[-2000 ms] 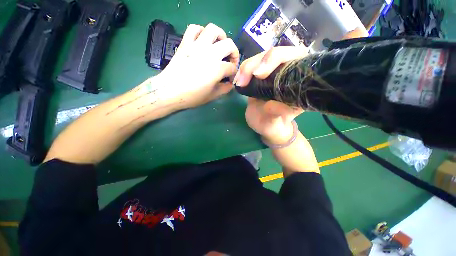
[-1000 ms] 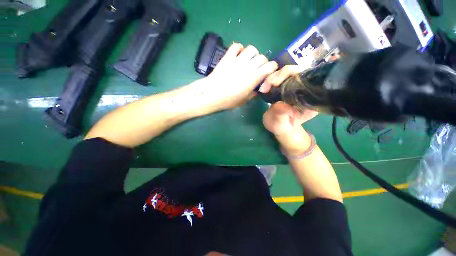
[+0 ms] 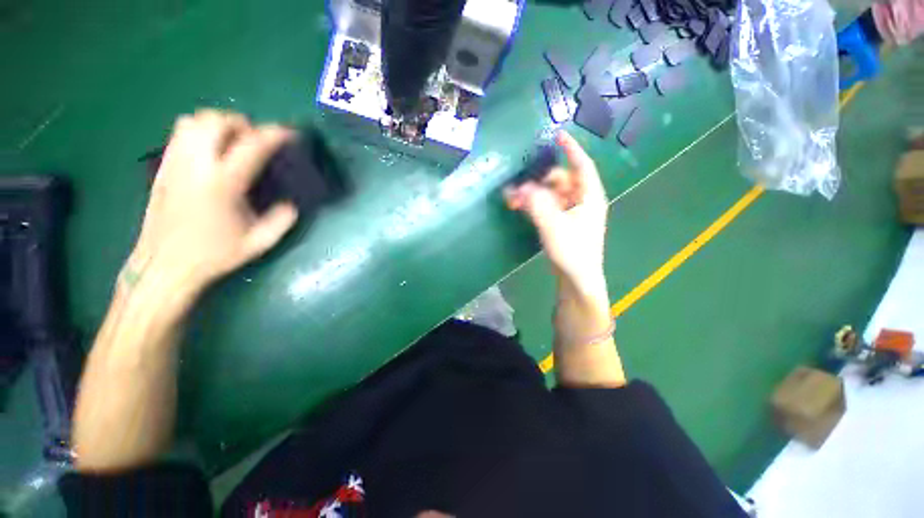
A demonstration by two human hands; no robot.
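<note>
My left hand grips a black moulded housing above the green bench at left centre; both are blurred, and the fingers cover part of the housing. My right hand pinches a small flat black cover plate right of centre, also blurred. The dark electric screwdriver stands upright at the top centre, untouched, over the white screw feeder with blue edges. The driver's tip is not clear.
Scattered black cover plates lie at the upper right. A crumpled clear bag is at the bench's right edge. Black housings lie at far left. Another person's sleeve shows at top right. A cardboard box is on the floor.
The view has swung. My right hand has let go of the screwdriver and now holds a cover plate. My hands have moved apart, with the housing in my left hand.
</note>
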